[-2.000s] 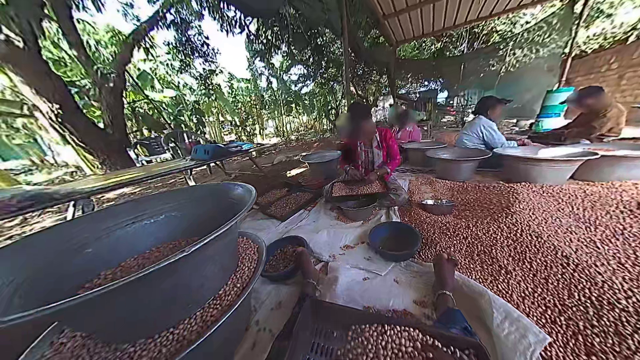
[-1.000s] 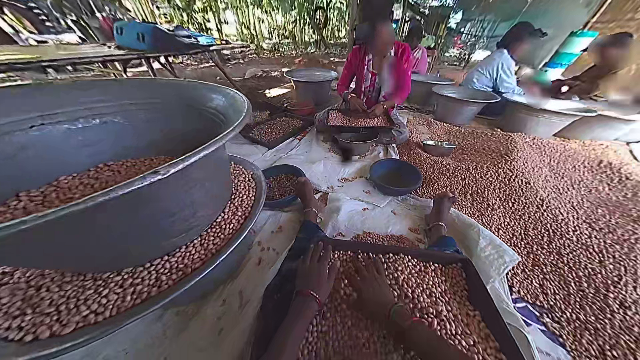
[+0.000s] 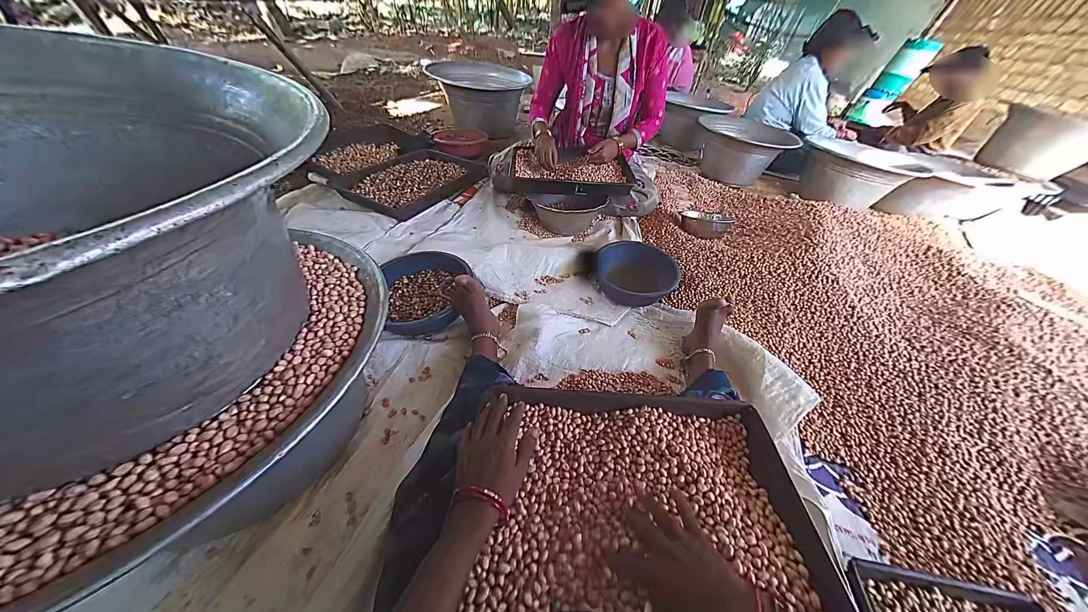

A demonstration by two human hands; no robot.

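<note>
A dark rectangular tray [image 3: 769,463] full of reddish-brown nuts or seeds [image 3: 629,442] lies across my lap, between my outstretched legs. My left hand [image 3: 495,455] rests with fingers apart on the tray's left edge and the nuts beside it. Over the nuts at the near right, my right hand [image 3: 671,552] is spread and slightly blurred, palm down. Neither hand grips anything that I can see. Beyond my feet stand a blue bowl with nuts [image 3: 425,321] at left and a blue basin [image 3: 637,274] at right, its bottom brownish.
Large metal basins [image 3: 153,221] rise close on my left, the lower one holding nuts. A wide heap of nuts [image 3: 935,340] spreads on the right. Ahead, a co-worker [image 3: 595,85] handles nuts in another tray [image 3: 565,183]. A further tray [image 3: 943,582] lies at the lower right.
Two seconds ago the nuts lay at the tray's near side; now they cover it. My right hand has moved nearer to me since one second ago. The view has tilted down.
</note>
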